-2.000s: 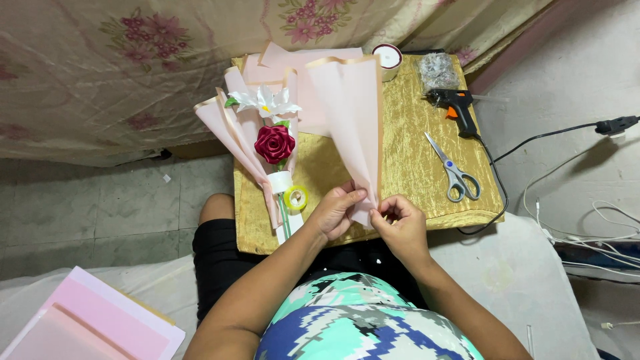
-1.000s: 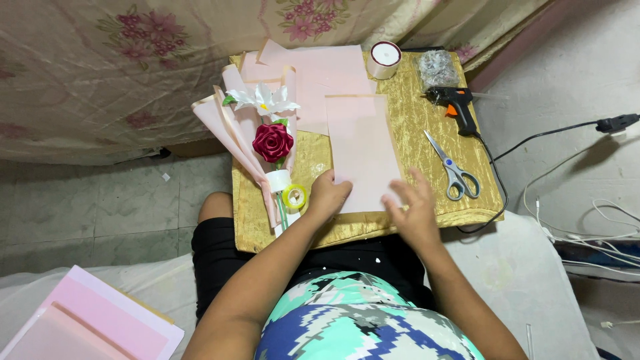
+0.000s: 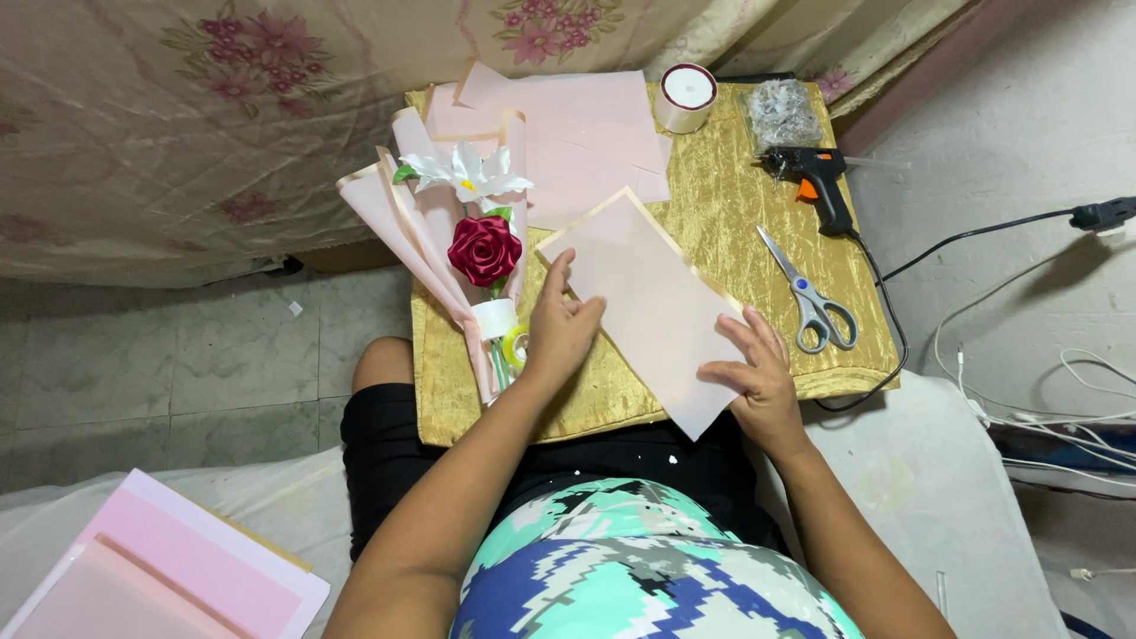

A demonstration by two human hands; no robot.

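Observation:
A pink wrapping-paper sheet (image 3: 652,297) with a gold edge lies diagonally on the gold-covered table (image 3: 621,390), its lower corner past the front edge. My left hand (image 3: 566,319) touches its left side, fingers spread. At its right edge, my right hand (image 3: 754,368) is spread with fingertips on the paper. Left of the sheet, a dark red ribbon rose (image 3: 485,250) and a white fabric flower (image 3: 469,173) rest on folded pink wrapping (image 3: 426,240). A white band (image 3: 494,319) surrounds their stems beside a yellow tape roll (image 3: 515,344).
Scissors (image 3: 812,306) and a black glue gun (image 3: 818,182) with its cord lie at the right. Behind are a ribbon spool (image 3: 685,99), a clear plastic pack (image 3: 784,115) and more pink sheets (image 3: 586,133). Further paper (image 3: 204,568) lies at the lower left; a curtain (image 3: 355,115) hangs behind.
The sheet, gathered at its lower end two seconds ago, then lay flat and upright, and is now turned diagonally. My left hand has moved up its left side; my right hand now touches its right edge.

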